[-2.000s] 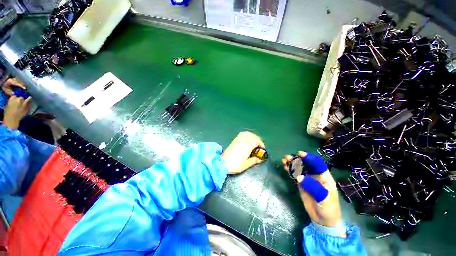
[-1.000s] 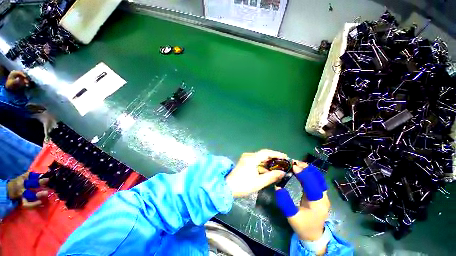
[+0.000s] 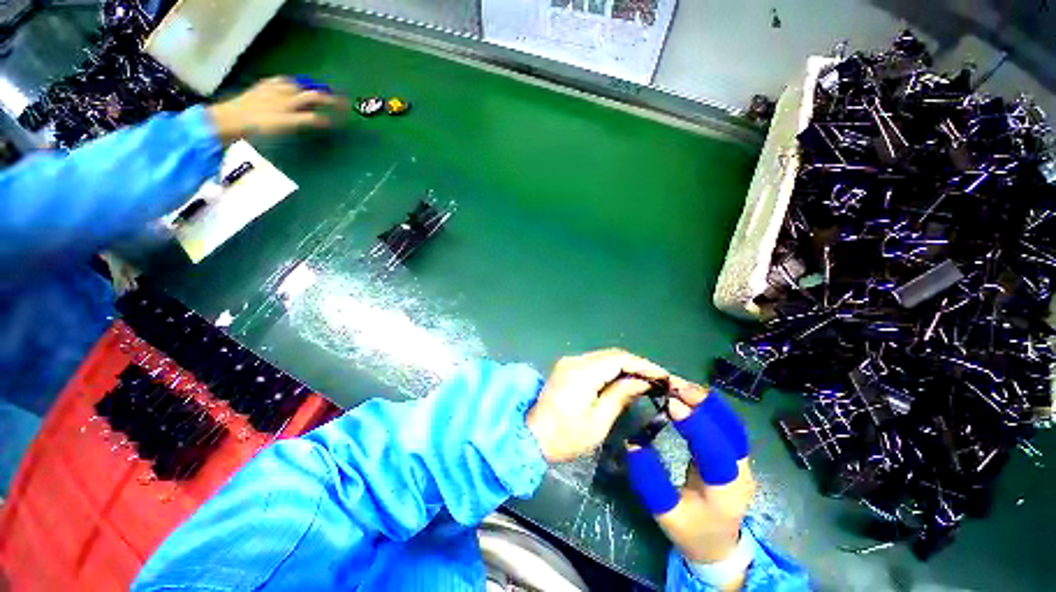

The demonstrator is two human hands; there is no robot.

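Observation:
My left hand (image 3: 583, 407) and my right hand (image 3: 709, 486), with blue wraps on thumb and finger, meet at the fingertips near the front of the bench. Small dark parts (image 3: 655, 397) are pinched between them. The dark curved rim at my left fingers looks like the folding magnifier, and the black piece at my right fingertips looks like a binder clip. Fingers partly hide both. A small group of set-aside clips (image 3: 413, 230) lies mid-bench, wire ends outward.
A clip heap (image 3: 926, 266) spills from the off-white bin (image 3: 764, 197) at right. Another magnifier (image 3: 397, 105) lies near the back edge. A co-worker's hand (image 3: 272, 108) is above the white card (image 3: 261, 199). A red tray (image 3: 70, 463) with clips is lower left. Another heap (image 3: 99, 93) is far left.
Since two seconds ago my hands have come together, and the yellow-gold part at my left fingers no longer shows. The co-worker's arm has reached across the bench at upper left.

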